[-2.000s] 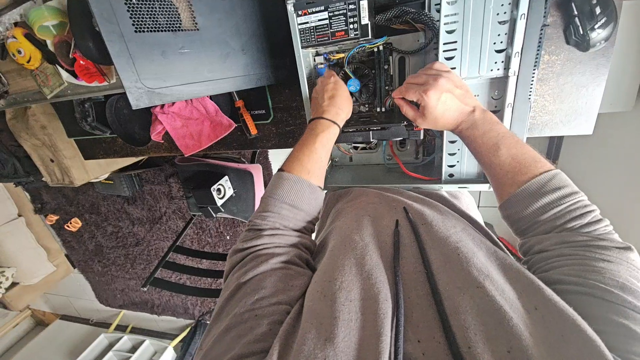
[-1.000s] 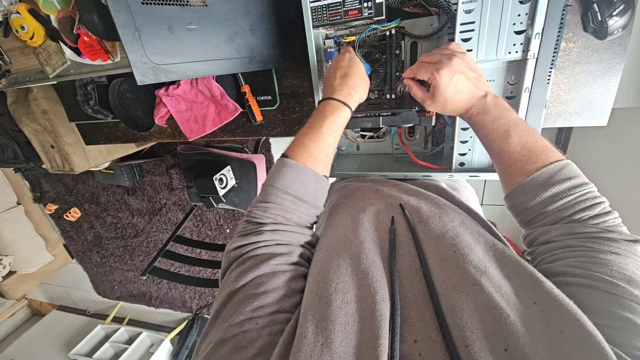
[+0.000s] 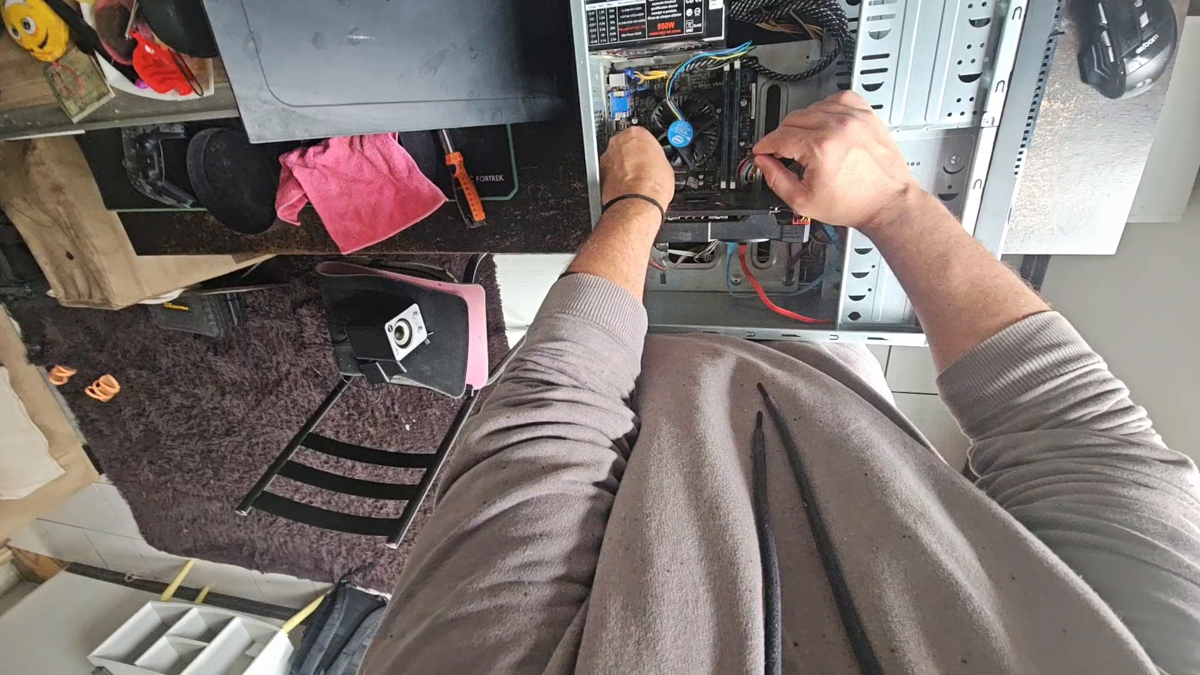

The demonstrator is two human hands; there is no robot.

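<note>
An open computer case (image 3: 750, 314) lies on the table with its motherboard facing up. My left hand (image 3: 637, 169), a dark band at its wrist, is curled at the board's left edge beside the blue port; its fingertips are hidden. My right hand (image 3: 830, 159) has thumb and index finger pinched at the board's right edge, near thin wires (image 3: 747, 169); what lies between the fingertips is too small to tell. Between the hands sits the CPU cooler fan (image 3: 696, 129). The power supply (image 3: 656, 21) is above, the graphics card (image 3: 722, 228) below. A red cable (image 3: 769, 298) curves near the case's lower wall.
Left of the case lie a dark side panel (image 3: 394, 66), a pink cloth (image 3: 356, 187) and an orange-handled screwdriver (image 3: 462, 187). A black mouse (image 3: 1130, 47) rests at the right. A chair (image 3: 403, 347) bearing a small device stands on the rug at the lower left.
My left hand has moved down along the board's left edge, away from the spot beside the power supply. My right hand stays pinched near the board's right edge.
</note>
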